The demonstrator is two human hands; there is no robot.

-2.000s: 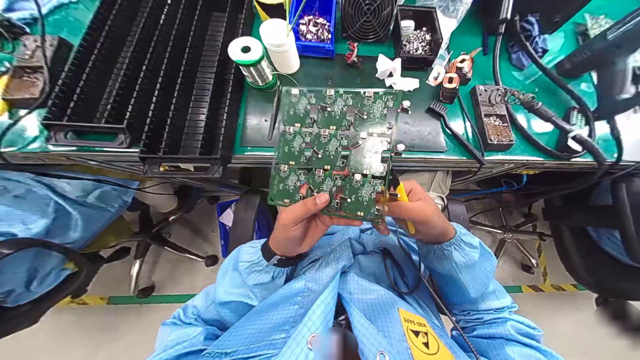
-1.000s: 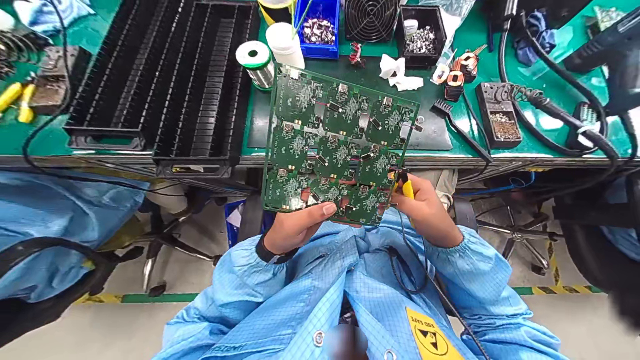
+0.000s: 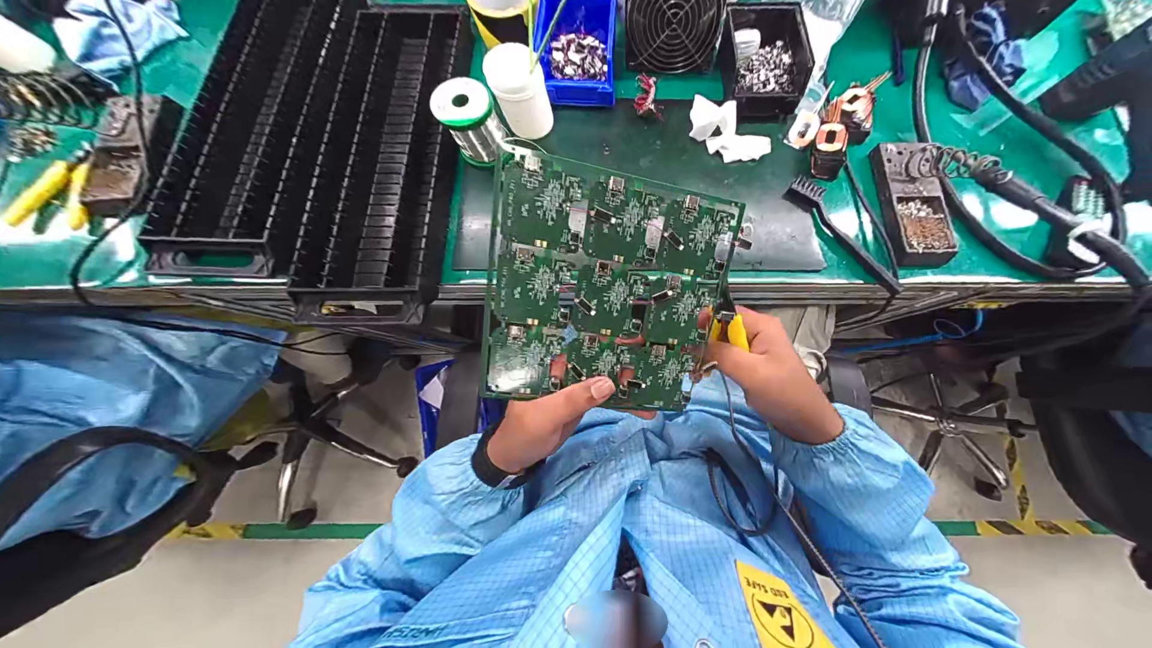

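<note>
A green panel of printed circuit boards (image 3: pixel 621 256) with small black components is tilted in front of me, over the bench edge. My left hand (image 3: pixel 553 418) grips its lower edge, thumb on top and fingers hidden beneath. In my right hand (image 3: pixel 765 364) are yellow-handled cutters (image 3: pixel 731 326), their dark jaws by the panel's lower right edge. That hand's fingers are partly hidden; whether they also touch the panel I cannot tell. Just behind the panel's top left corner stand a solder wire spool (image 3: pixel 468 117) and a white bottle (image 3: pixel 519 90).
Black slotted racks (image 3: pixel 355 308) lie at the left. Along the back are a blue bin (image 3: pixel 579 90), a fan (image 3: pixel 675 34) and a black bin of small metal parts (image 3: pixel 772 106). A black brush (image 3: pixel 841 234), copper coils (image 3: pixel 830 148) and a soldering iron stand (image 3: pixel 913 202) lie at right.
Compared with two seconds ago, the panel is turned somewhat, its right side now tilting lower. Both hands still hold what they held. The view has shifted slightly.
</note>
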